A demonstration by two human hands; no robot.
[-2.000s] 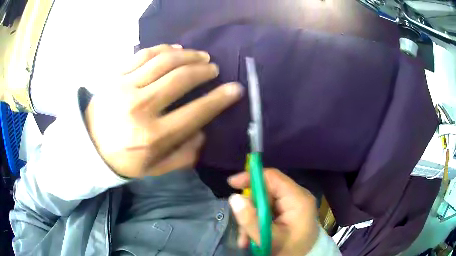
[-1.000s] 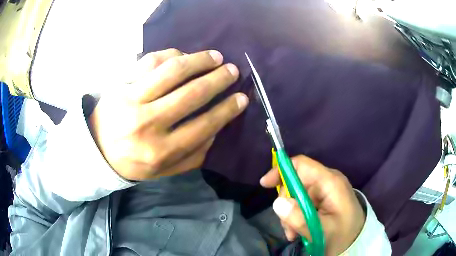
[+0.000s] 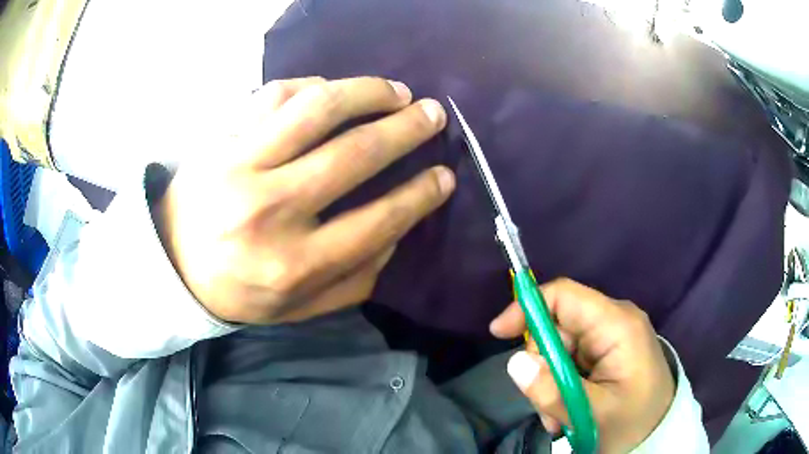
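A large dark purple garment panel lies flat over the white table. My left hand rests on the panel's left part, palm down, fingers spread and fingertips pointing right. My right hand holds fabric scissors by the green handle; only a sliver of yellow shows. The silver blades look closed or nearly closed, and point up and left over the panel, with the tip just right of my left fingertips. I cannot tell if the tip touches the cloth. No slit is clearly visible.
The white sewing machine head is at the upper right, with metal parts under it. A blue plastic basket is at the far left, beside a tan taped edge. Small yellow and metal items lie at the right edge.
The scissors and my right hand have moved right and now tilt left. My left hand has shifted slightly right. The panel has shifted, and more of the machine head shows.
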